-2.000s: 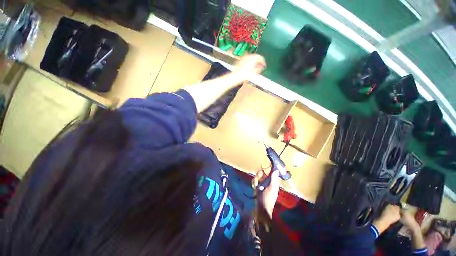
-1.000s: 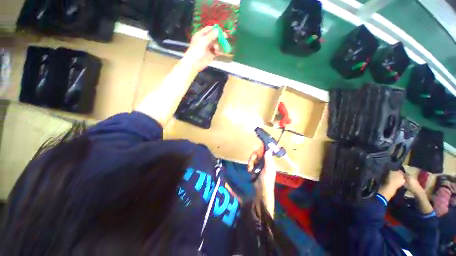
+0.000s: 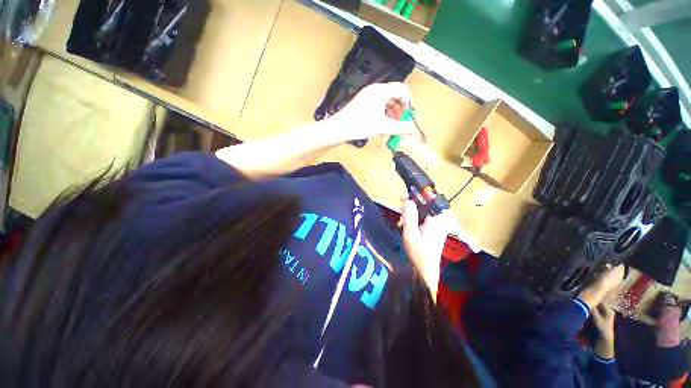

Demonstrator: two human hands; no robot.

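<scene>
My left hand (image 3: 379, 111) pinches a green battery cell (image 3: 401, 127) with a thin lead wire trailing from it, above the bench. My right hand (image 3: 426, 236) grips the black hot glue gun (image 3: 417, 182). The gun's nozzle points at the lower end of the cell; whether it touches cannot be told. A black plastic housing (image 3: 364, 70) lies on the cardboard bench top, partly hidden behind my left hand and forearm.
A cardboard tray (image 3: 528, 170) holds a red item. The parts box (image 3: 398, 23) is at the top edge. Housings with green cells (image 3: 617, 83) sit on the green belt. Stacked housings (image 3: 598, 170) stand at right beside another worker's hands (image 3: 602, 292). Two housings lie upper left.
My left hand has brought the green cell from the parts box down to the glue gun. The gun has been tilted, its nozzle now at the cell. The camera view has shifted.
</scene>
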